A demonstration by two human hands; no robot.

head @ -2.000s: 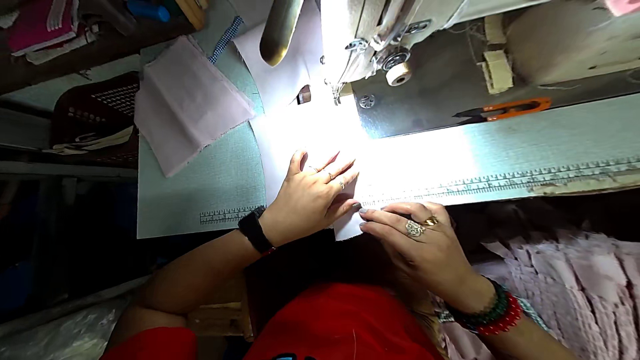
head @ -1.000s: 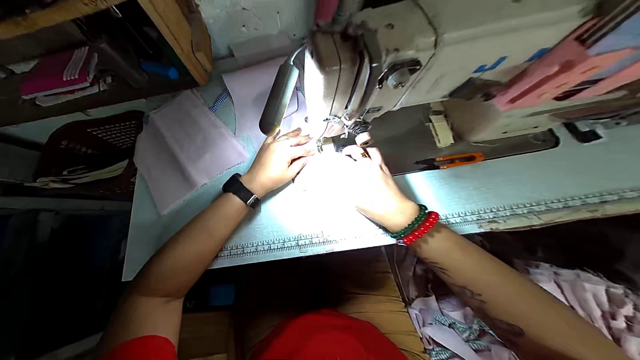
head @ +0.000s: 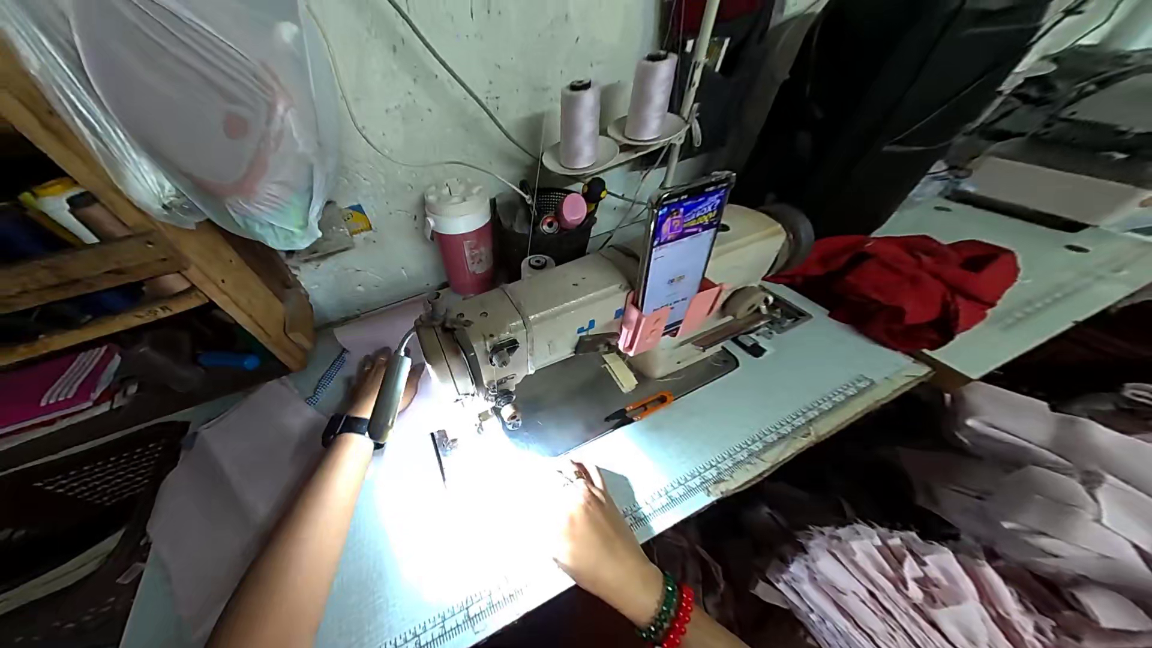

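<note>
A sewing machine (head: 576, 310) stands on the pale table, its lamp (head: 391, 396) glaring over the needle area. My left hand (head: 378, 387) lies behind the lamp, at the left of the machine head, on pale pink fabric (head: 369, 328); the lamp partly hides its fingers. My right hand (head: 589, 522) rests in front of the needle area, at the edge of the bright glare. The glare washes out whatever lies under its fingers, so a grip on cloth cannot be told. Orange-handled thread snips (head: 641, 409) lie on the machine bed, beyond my right hand.
A phone (head: 679, 256) stands in a pink holder against the machine. Thread cones (head: 580, 126) and a red-and-white jug (head: 461, 238) are behind. Red cloth (head: 918, 283) lies at right, stacked pink fabric pieces (head: 918, 585) below the table edge, more pink fabric (head: 247, 486) at left.
The view has swung up and right. My hands, close together near the needle a second ago, are now apart: the left beside the machine head, the right nearer the table's front edge.
</note>
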